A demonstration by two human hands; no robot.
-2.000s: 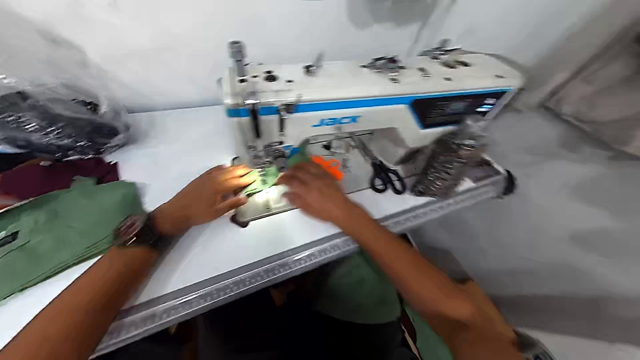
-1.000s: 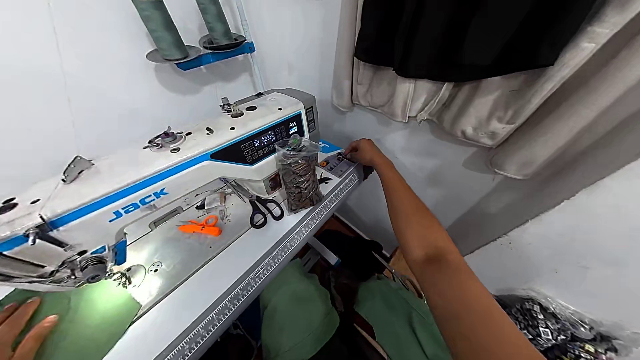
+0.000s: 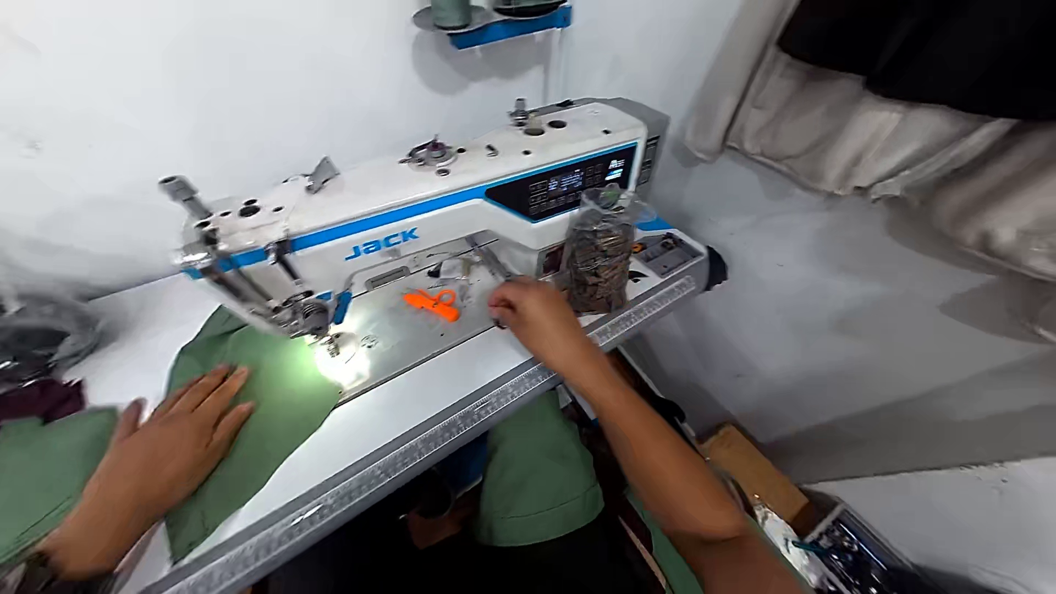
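My left hand lies spread, palm down, on a green fabric piece whose right edge reaches the lit needle area of a white Jack sewing machine. At the handles of the scissors is my right hand, its fingers curled over them; the handles are mostly hidden. Orange thread snips lie on the metal machine bed, left of my right hand. More green fabric is at the far left, beside my left wrist.
A clear plastic container of small dark pieces stands right of my right hand. Along the table's front edge runs a ruler strip. A thread stand is behind the machine, and a grey curtain hangs at the right.
My right hand has moved from the table's far right end, beyond the container, to the scissors. My left hand stays on the green fabric. The view has swung back left.
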